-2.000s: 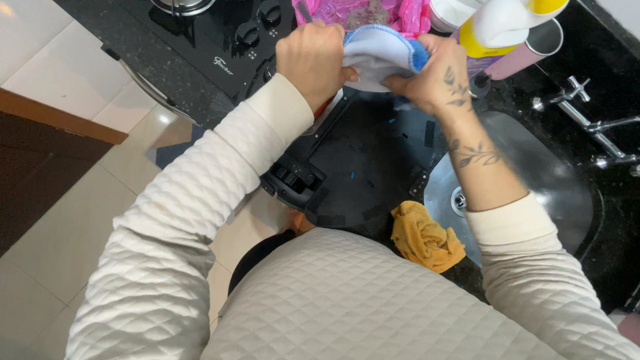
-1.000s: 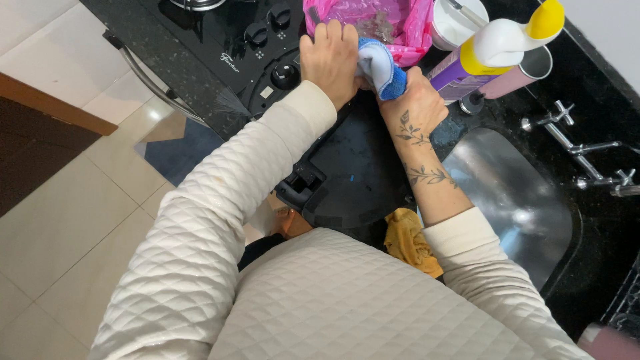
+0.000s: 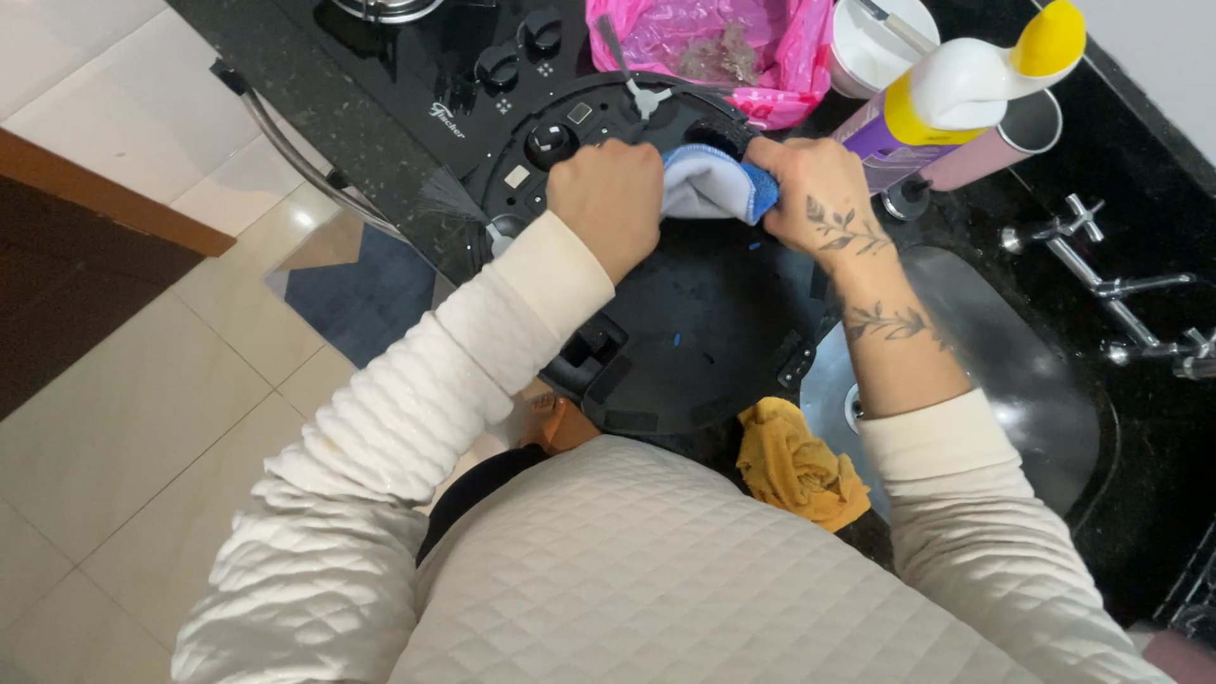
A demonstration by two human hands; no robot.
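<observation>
A blue-and-white mop pad (image 3: pixel 711 185) is stretched between my two fists. My left hand (image 3: pixel 606 204) grips its left end and my right hand (image 3: pixel 812 190) its right end. Under the hands lies a round black robot vacuum (image 3: pixel 703 323), underside up, with side brushes (image 3: pixel 649 98) and a small front wheel (image 3: pixel 551 142) showing. Small blue bits lie on its smooth part. A crumpled mustard-yellow cloth (image 3: pixel 803 465) rests at the counter's front edge, between the vacuum and the sink.
A pink plastic bag (image 3: pixel 803 76) holding grey lint lies beyond the vacuum, beside a white tub (image 3: pixel 874 57), a spray bottle (image 3: pixel 917 119) and a pink cup (image 3: pixel 997 142). The steel sink (image 3: pixel 1007 380) and its faucet (image 3: pixel 1111 285) are at right, a black cooktop (image 3: pixel 427 66) at left.
Both hands have kept hold of the mop pad and have come down from near the pink bag to over the vacuum. More of the vacuum's underside, with its brushes, shows now.
</observation>
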